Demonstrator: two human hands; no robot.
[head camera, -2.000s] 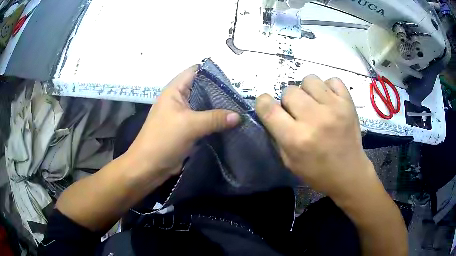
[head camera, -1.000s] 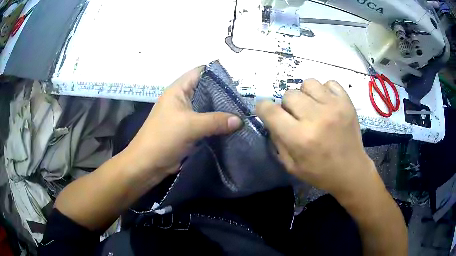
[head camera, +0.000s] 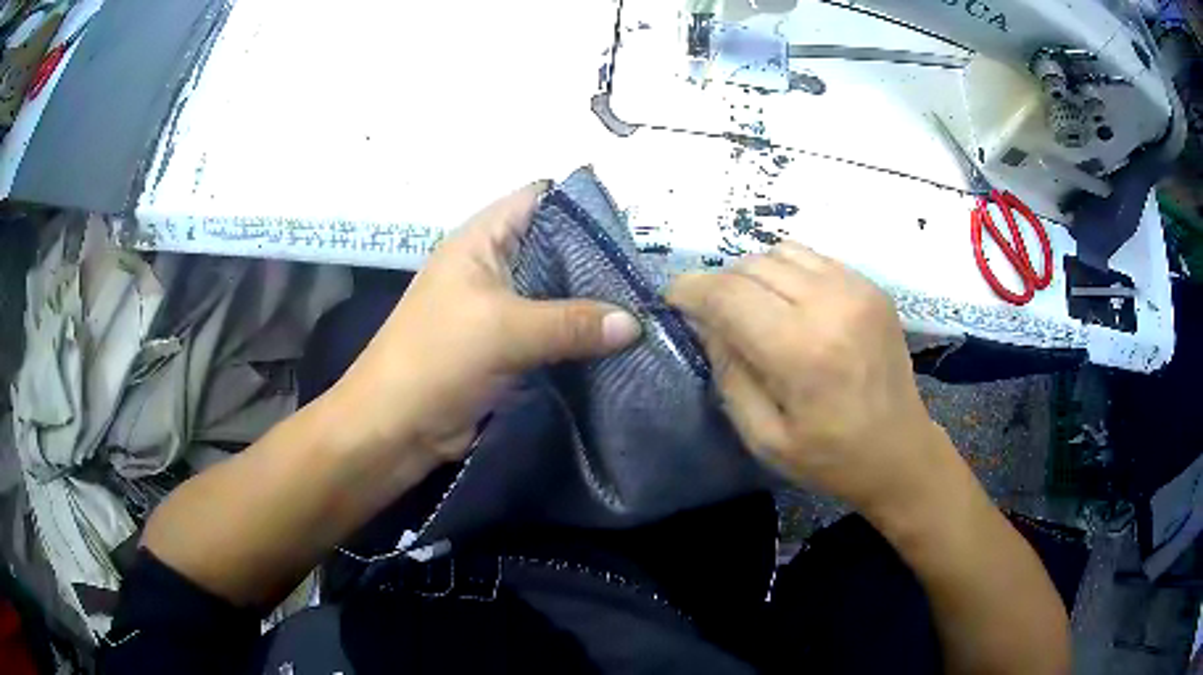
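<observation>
A dark garment piece (head camera: 627, 435) with a finely striped grey face is held over my lap, in front of the table edge. A narrow dark seam edge (head camera: 610, 251) runs down it from its top corner. My left hand (head camera: 455, 323) grips the piece, its thumb pressed flat beside the seam. My right hand (head camera: 805, 363) is bare, with its fingers curled at the seam's right side, touching the piece. A small bright line shows on the seam between the hands. Whether a tool is inside my right hand is hidden.
Red-handled scissors (head camera: 1011, 247) lie on the white table (head camera: 356, 132) at right, beside the sewing machine (head camera: 1042, 79). Grey fabric (head camera: 106, 112) lies at the table's left end. Crumpled beige-grey fabric (head camera: 132, 382) hangs below left.
My right hand has lowered slightly and its fingers have turned down along the seam. My left hand keeps its hold, shifted slightly right. The scissors have not moved on the table.
</observation>
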